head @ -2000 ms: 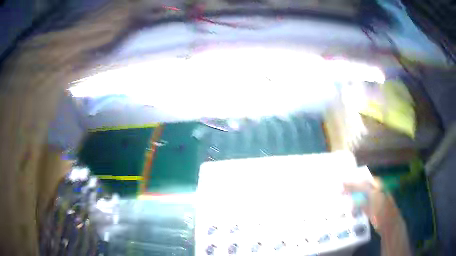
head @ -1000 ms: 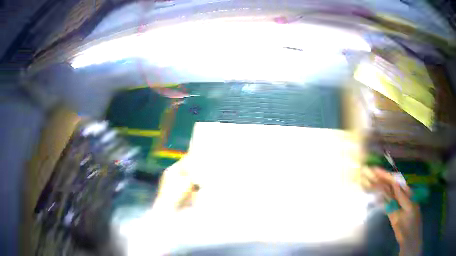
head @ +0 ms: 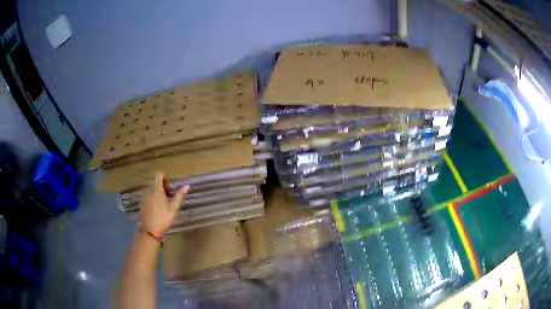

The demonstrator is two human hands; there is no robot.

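My left hand [head: 162,207], bare with a thin string at the wrist, reaches up to the front edge of a stack of brown cardboard sheets [head: 199,157]. Its thumb and fingers are apart; nothing is seen held. Blur hides whether the fingertips touch the cardboard. The top sheet [head: 181,114] has rows of small holes. A plain brown sheet juts out below it, above several pale-edged layers. My right hand is out of the picture.
Stacked clear trays [head: 362,151] stand right of the cardboard, under a brown sheet with handwriting [head: 356,75]. A clear ribbed tray [head: 399,256] lies on the green mat [head: 489,223]. A holed board [head: 492,289] shows at bottom right. Blue objects [head: 55,181] stand far left.
The view has swung left from the bench to the stacks. The white board, earlier between both hands, is gone from the centre. My left hand is now at the cardboard; my right hand has left view.
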